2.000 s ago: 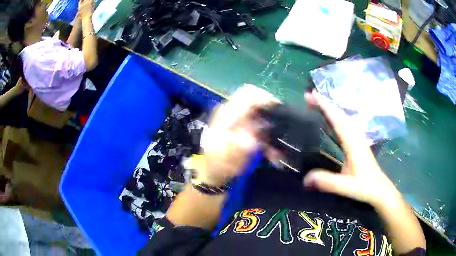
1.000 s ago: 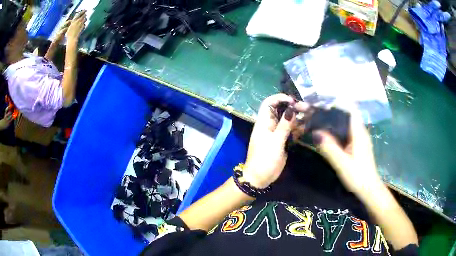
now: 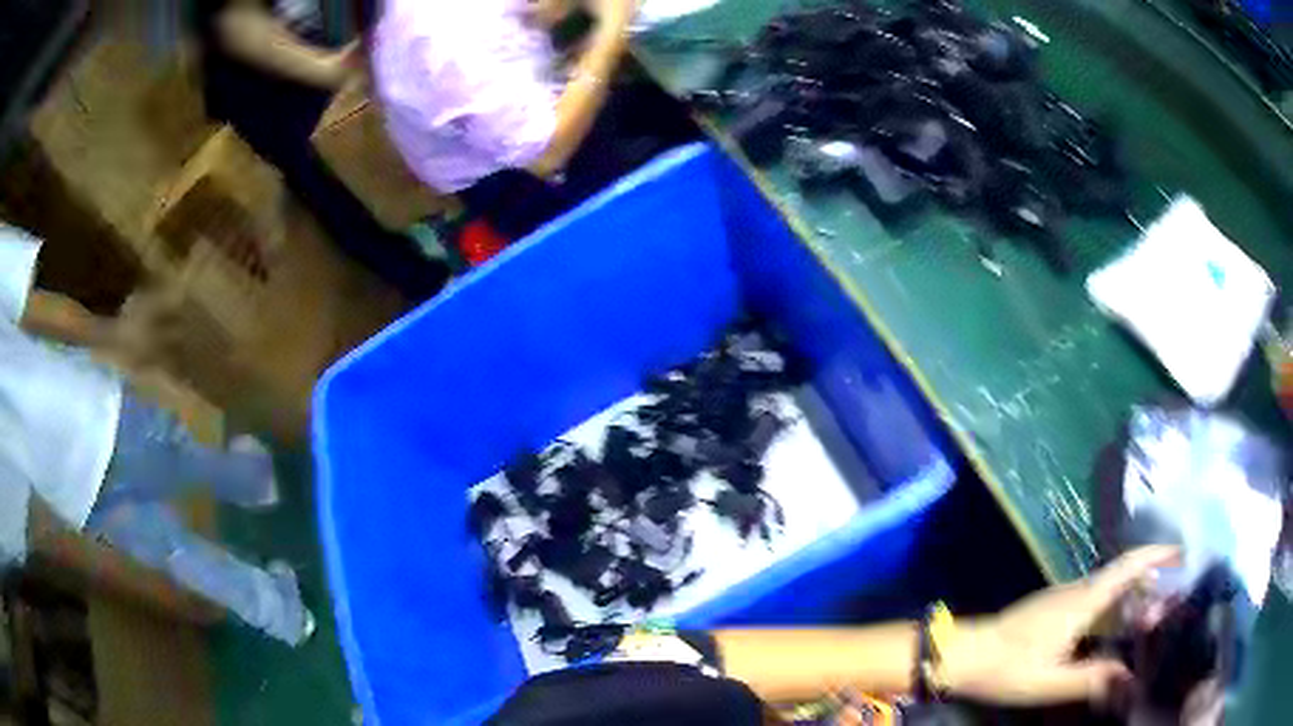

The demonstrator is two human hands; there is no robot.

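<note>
A dark power adapter (image 3: 1188,634) is at the lower right, blurred, in front of the clear plastic bags (image 3: 1205,475) on the bench. My left hand (image 3: 1042,641) reaches in from the bottom, thumb and forefinger spread beside the adapter; blur hides whether it grips it. My right hand (image 3: 1204,705) is mostly cut off by the bottom right edge; only fingers show, against the adapter's lower side. Loose adapters (image 3: 638,482) lie on a white surface inside the large blue tub (image 3: 553,341).
A pile of loose adapters (image 3: 922,107) lies on the green bench (image 3: 908,284), with a white stack (image 3: 1188,298) right of it. A person in light purple (image 3: 461,85) is beyond the tub. Cartons (image 3: 213,206) and another person's light-clothed legs (image 3: 185,482) are at left.
The view has swung left and down, so the tub is now central and the bags and my hands are at the right edge. The fingers of my left hand have spread.
</note>
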